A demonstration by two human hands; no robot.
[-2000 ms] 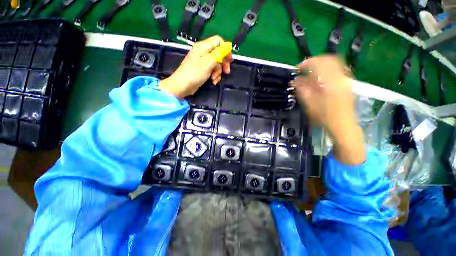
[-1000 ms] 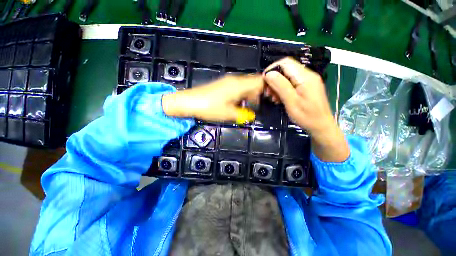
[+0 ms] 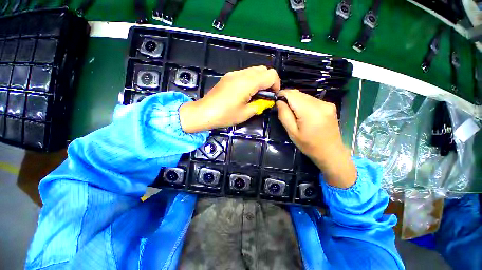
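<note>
My left hand [image 3: 232, 97], with a yellow finger cot [image 3: 260, 106] on one digit, holds a small dark watch case [image 3: 266, 95] above the middle of the blister tray [image 3: 246, 145]. My right hand [image 3: 309, 118] meets it from the right and pinches the end of a dark strap at the case edge; fingertips hide most of the strap and the joint. Watch cases [image 3: 240, 182] lie in pockets along the tray's near row and at its left. Black straps with silvery buckles [image 3: 322, 72] lie at the tray's upper right.
Stacked black trays [image 3: 31, 79] stand at the left. Strapped watches [image 3: 298, 16] lie on the green belt [image 3: 264, 21] beyond the pale edging [image 3: 391, 66]. A crinkled clear plastic bag [image 3: 412, 142] with black straps lies at the right. Blue clothing of another person shows at lower right.
My right hand has moved from the tray's upper right inward to meet my left hand, which has come back from the tray's far edge. The belt watches have shifted left.
</note>
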